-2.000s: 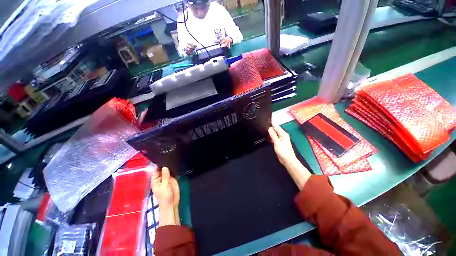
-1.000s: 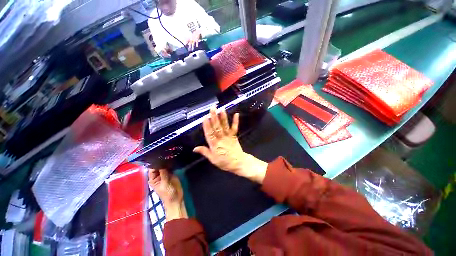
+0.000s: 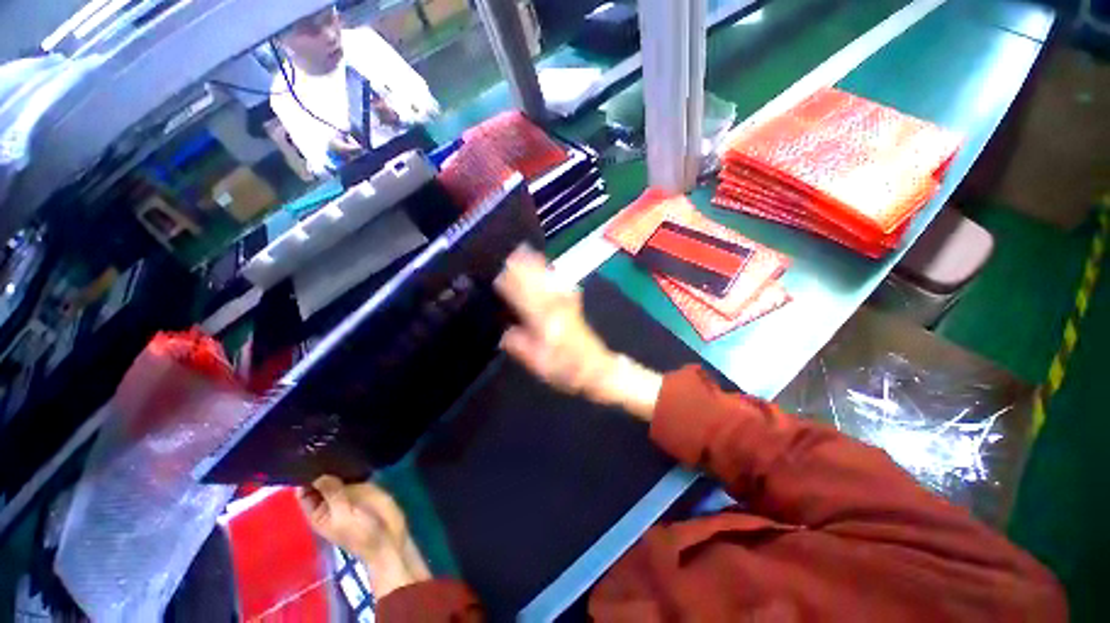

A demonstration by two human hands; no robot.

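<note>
A large dark laptop bottom cover stands tilted on edge, raised at the back left of the black work mat. My left hand grips its lower left corner. My right hand is blurred, with its fingers at the right part of the cover's dark face; whether they touch it cannot be told. Fan grilles and slots show faintly on the dark face.
Right of the mat, a black-and-red part lies on red bubble bags, with a bag stack beyond. Red film sheets and a clear bubble bag lie left. A post stands behind; a person sits opposite.
The cover has swung to a steeper slant, its right end raised and nearer. My right hand has shifted from the cover's middle toward its right end. The view has turned right.
</note>
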